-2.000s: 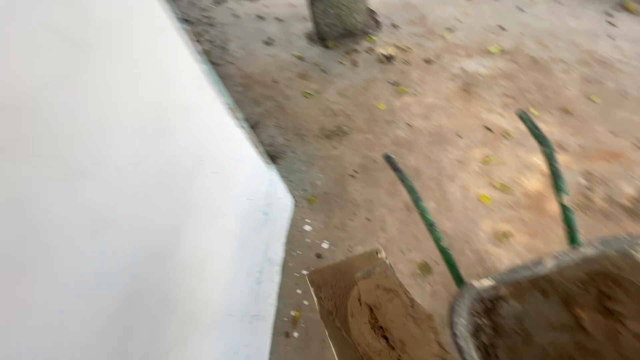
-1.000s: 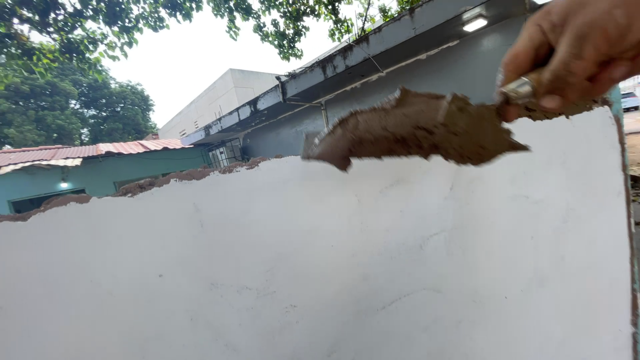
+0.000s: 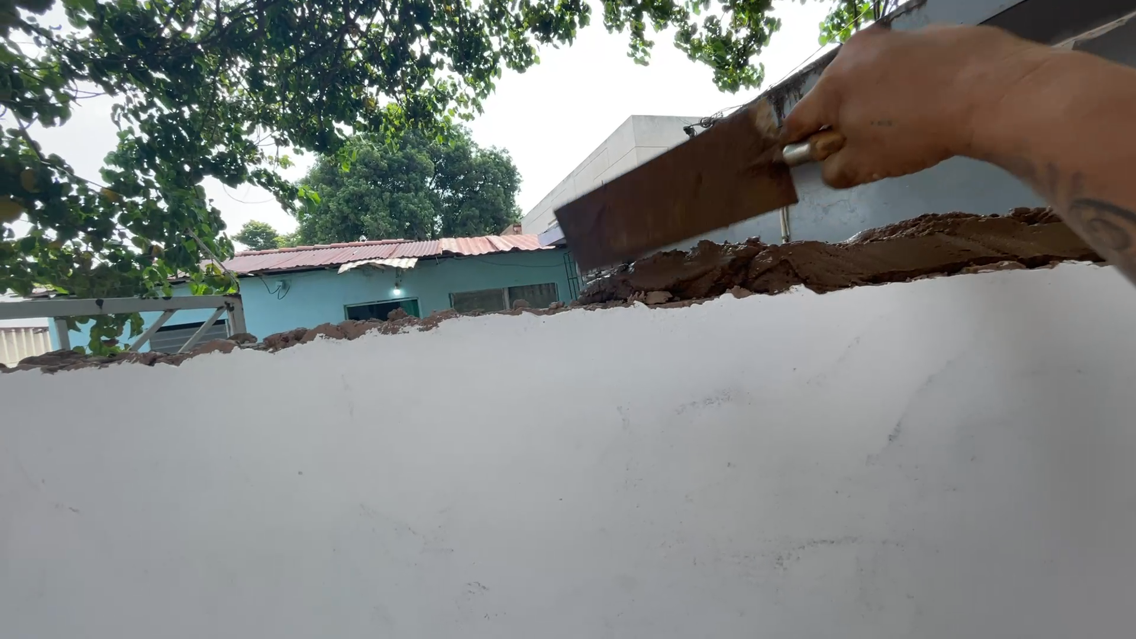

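My right hand point(image 3: 896, 106) is closed around the handle of a trowel point(image 3: 674, 191) with a broad rectangular metal blade. The blade is tilted, its far end lower and to the left, just above the top of a white wall point(image 3: 568, 470). A thick ridge of wet brown mortar point(image 3: 843, 257) lies along the wall's top on the right, below my hand and the blade. Farther left, a thinner, rough strip of mortar point(image 3: 355, 330) runs along the same edge. My left hand is not in view.
Behind the wall stand a light-blue building point(image 3: 311, 293) with a corrugated red roof and a grey building point(image 3: 950, 191) at the right. A metal frame point(image 3: 124, 308) rises behind the wall at the left. Leafy branches point(image 3: 222, 80) hang overhead.
A second ago the trowel carried a thick load of mortar above the wall; now its visible face has only a thin smear. The view has swung up from the ground, a mortar board and wheelbarrow.
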